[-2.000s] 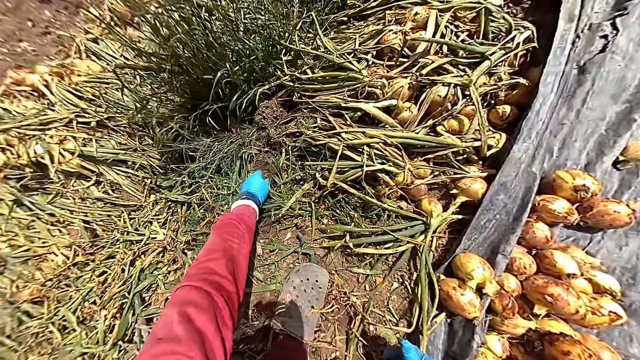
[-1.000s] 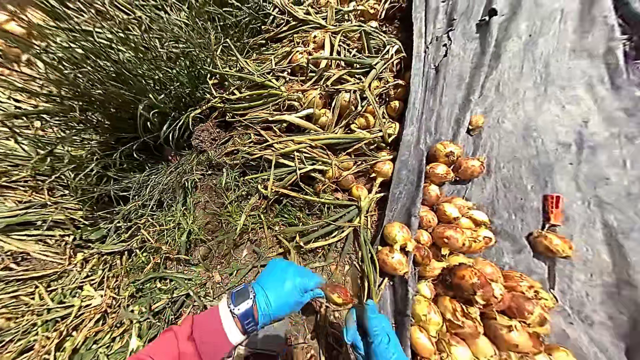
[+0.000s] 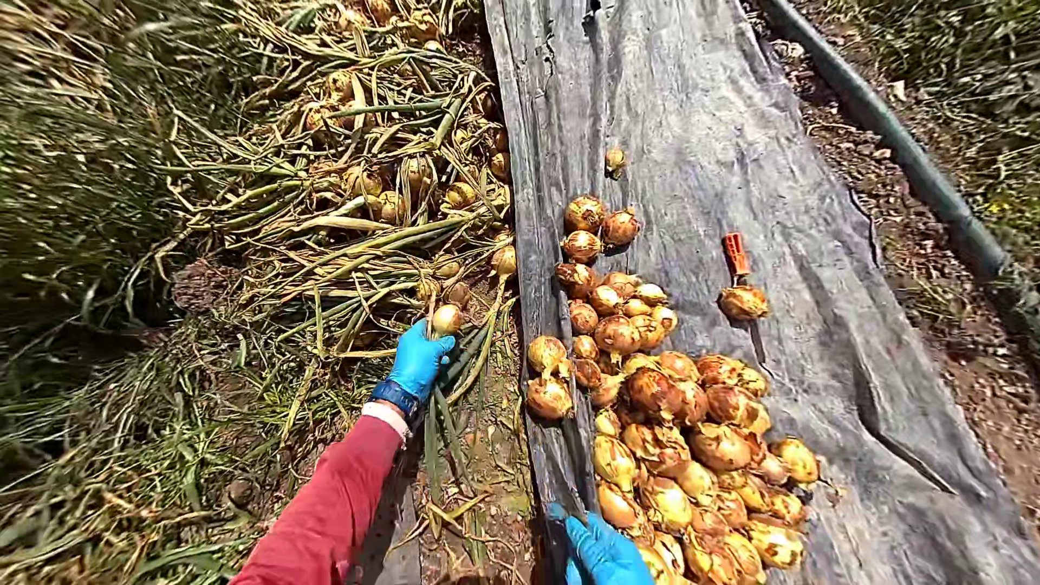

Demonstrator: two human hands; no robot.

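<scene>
My left hand (image 3: 418, 359), in a blue glove with a dark wristwatch over the cuff, is closed around the leaves of a yellow onion (image 3: 447, 319). The bulb shows just above the fingers, and green leaves hang below the hand. At the bottom, my right hand (image 3: 603, 551), also gloved in blue, is beside the onion pile (image 3: 670, 504) at the grey fabric's left edge. Its lower part is cut off by the frame, and whether it holds anything is unclear. Onions with long drying leaves (image 3: 349, 219) lie on the ground above my left hand.
Grey ground fabric (image 3: 691, 106) runs along the bed and bears the trimmed onions. An orange-red object (image 3: 736, 256) lies on it, near a lone onion (image 3: 743, 302). A dark green pipe (image 3: 918, 150) borders bare soil on the right. Tall grass (image 3: 73, 162) grows at left.
The view has shifted toward the fabric. My left hand has moved away from my right hand, up to the leafy onions. The onion between both hands a second ago is no longer there.
</scene>
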